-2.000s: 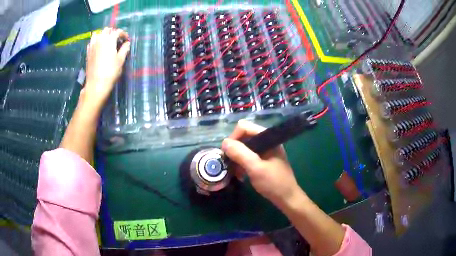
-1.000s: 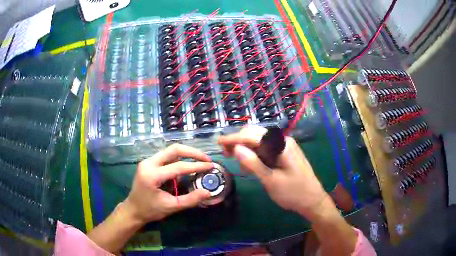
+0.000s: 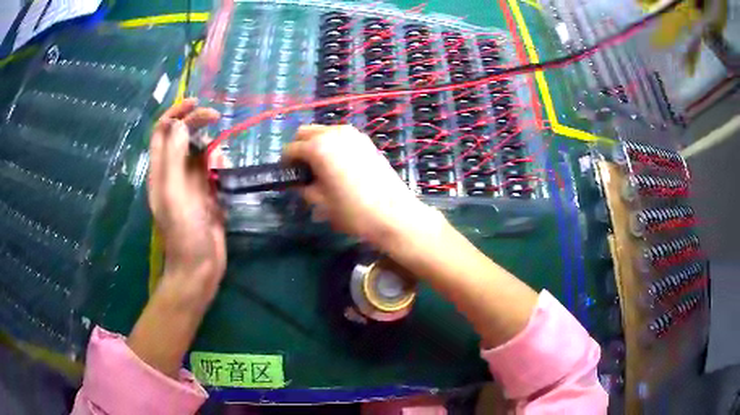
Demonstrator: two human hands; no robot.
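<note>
My right hand (image 3: 357, 182) grips the black test probe (image 3: 260, 177), which lies level and points left over the front of the clear tray (image 3: 268, 212). A red cable loops up from the probe's left end. My left hand (image 3: 185, 198) is upright at the tray's left side, with a small dark speaker (image 3: 199, 145) at its fingertips, partly hidden and blurred. The round test fixture (image 3: 385, 288) shows a brass-coloured ring with a pale centre and no speaker on it. Rows of black speakers with red leads (image 3: 426, 105) fill the tray's right part.
An empty-looking ribbed tray (image 3: 73, 186) lies at left. A yellow-green label (image 3: 237, 370) is at the front. At right, more speaker rows (image 3: 669, 215) lie beside a tan cardboard sheet (image 3: 629, 300). The red and dark cable (image 3: 454, 83) crosses above the main tray.
My left hand has left the fixture and moved up-left with the speaker. My right hand has moved up-left, and the probe has swung to point left. The fixture's blue-centred speaker is gone.
</note>
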